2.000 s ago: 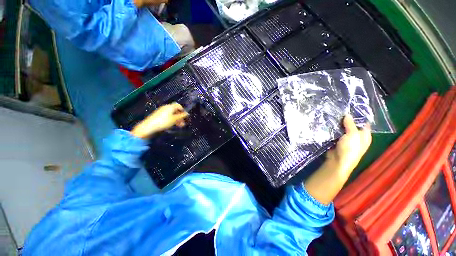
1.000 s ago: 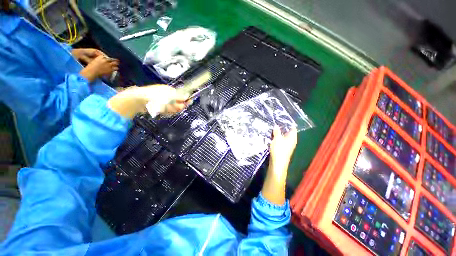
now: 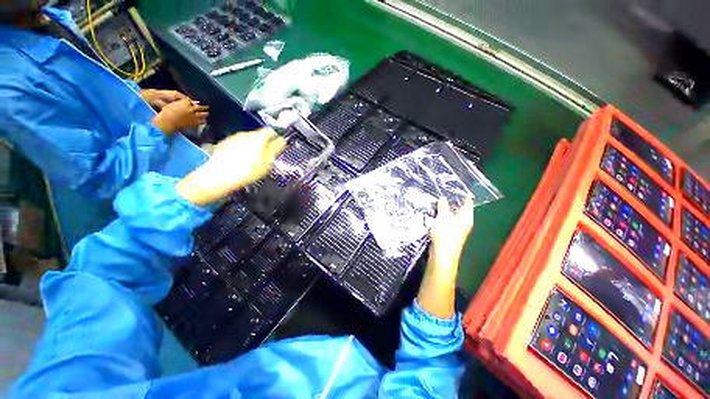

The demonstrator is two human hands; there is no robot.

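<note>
My right hand (image 3: 450, 241) grips the right side of a clear zip-lock bag (image 3: 405, 204), thumb on top. The bag is flat and shiny over a large black ribbed tray (image 3: 354, 269). My left hand (image 3: 237, 162) is over the left part of this tray, blurred, fingers bent. A thin, pale, bent outline (image 3: 330, 148) shows just right of its fingertips; whether the hand holds it is unclear. A second black tray (image 3: 226, 300) with small bright specks lies nearer my lap.
A crumpled plastic bag (image 3: 315, 78), a white pen-like stick (image 3: 237, 67) and a small-pocket tray (image 3: 226, 31) lie farther off. Another black tray (image 3: 436, 101) lies behind. Red-orange foam trays with phones (image 3: 580, 339) stand at right. A neighbour's hands (image 3: 177, 111) are at left.
My left hand has risen from the near tray to the far left part of the ribbed tray. My right hand still grips the bag. The view has shifted, showing more foam trays.
</note>
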